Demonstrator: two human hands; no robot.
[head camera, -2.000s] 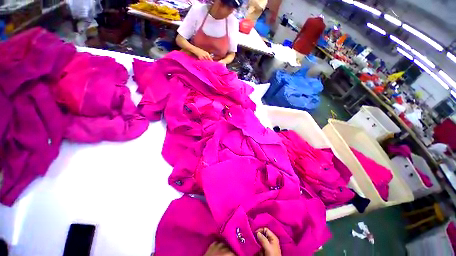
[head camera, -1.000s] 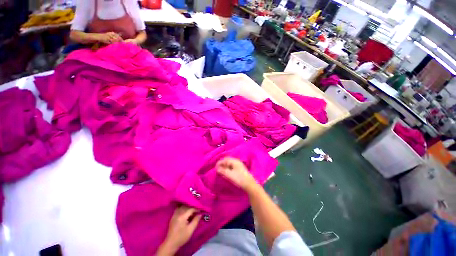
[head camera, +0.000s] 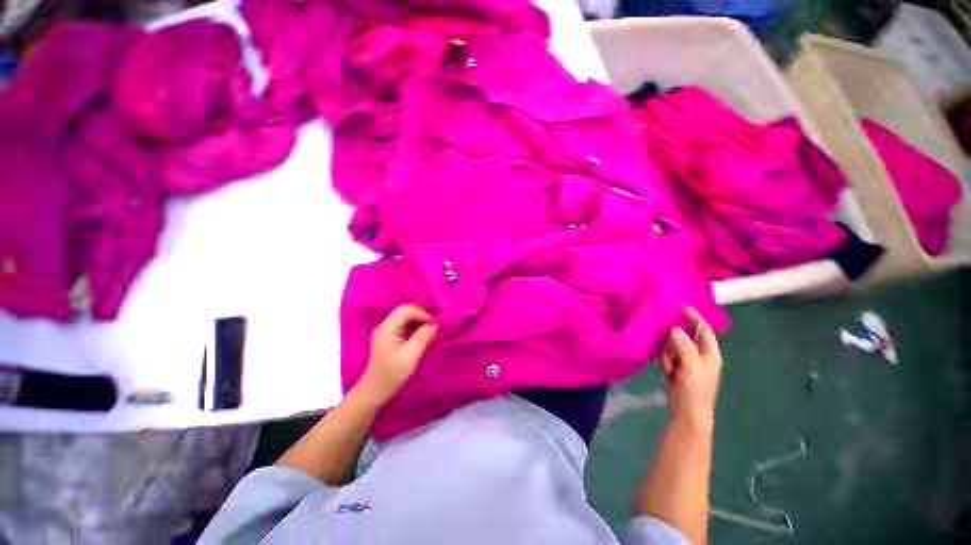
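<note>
A bright magenta jacket (head camera: 532, 319) lies spread over the near edge of the white table, with small shiny round dots on the cloth. My left hand (head camera: 400, 343) pinches a folded edge of it between thumb and fingers, below a flap with shiny dots. My right hand (head camera: 690, 351) is at the jacket's right edge with fingers bent against the cloth; part of the cloth seems pinched there. I cannot see a tool in either hand.
More magenta garments (head camera: 96, 181) lie on the table (head camera: 266, 256) at left and beyond. A black phone (head camera: 224, 363) and a dark cylinder (head camera: 59, 390) lie near its front edge. Cream bins (head camera: 703, 43) with garments stand at right. A bent wire (head camera: 754, 479) lies on the green floor.
The view has tilted down to the jacket. My right hand has moved from above the cloth to the jacket's right edge. My left hand has moved up beside the flap with dots.
</note>
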